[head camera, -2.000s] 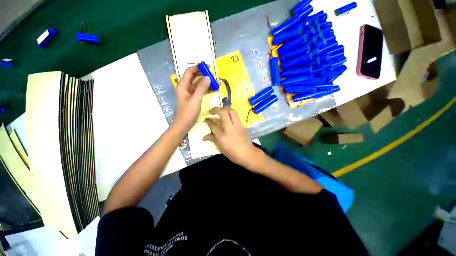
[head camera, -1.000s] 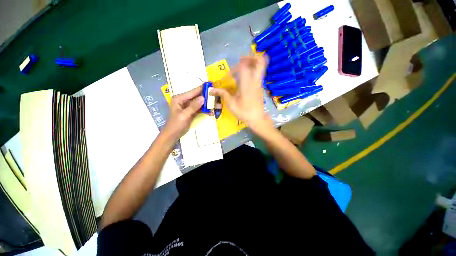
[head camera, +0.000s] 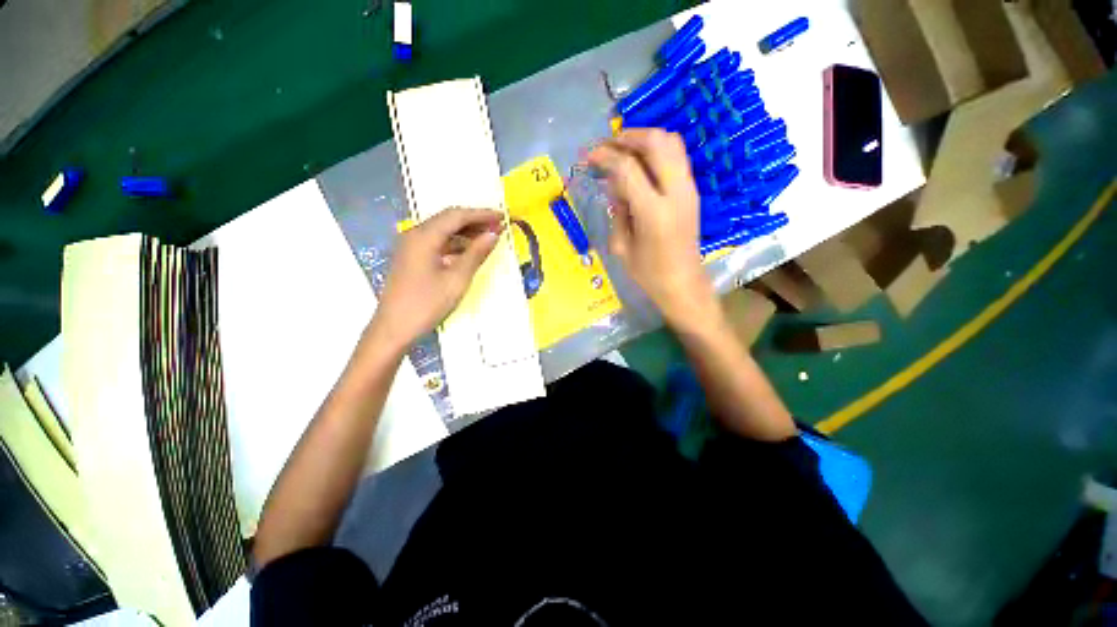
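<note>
The cream liner sheet (head camera: 453, 159) lies lengthwise across the printed mat in front of me. My left hand (head camera: 441, 270) is over the sheet with thumb and fingers bent close together; whether they pinch anything is too small to tell. My right hand (head camera: 655, 202) is raised at the left edge of the pile of blue cells (head camera: 735, 147), fingers bent. A single blue cell (head camera: 570, 227) lies tilted over the yellow panel, just left of my right hand. A thin lead seems to run from it toward my fingertips; whether they hold it is unclear.
A fanned stack of adhesive sheets (head camera: 184, 416) stands at left. A smartphone (head camera: 854, 126) and a lone cell (head camera: 784, 34) lie right. A cell with a white pad (head camera: 402, 34) and others (head camera: 145, 186) are on the green belt. Brown boxes (head camera: 968, 184) are beyond the bench.
The padded cell has left my left hand, and one now shows on the belt at the top. The two loose cells beside the pile have gone; a single cell is by my right hand.
</note>
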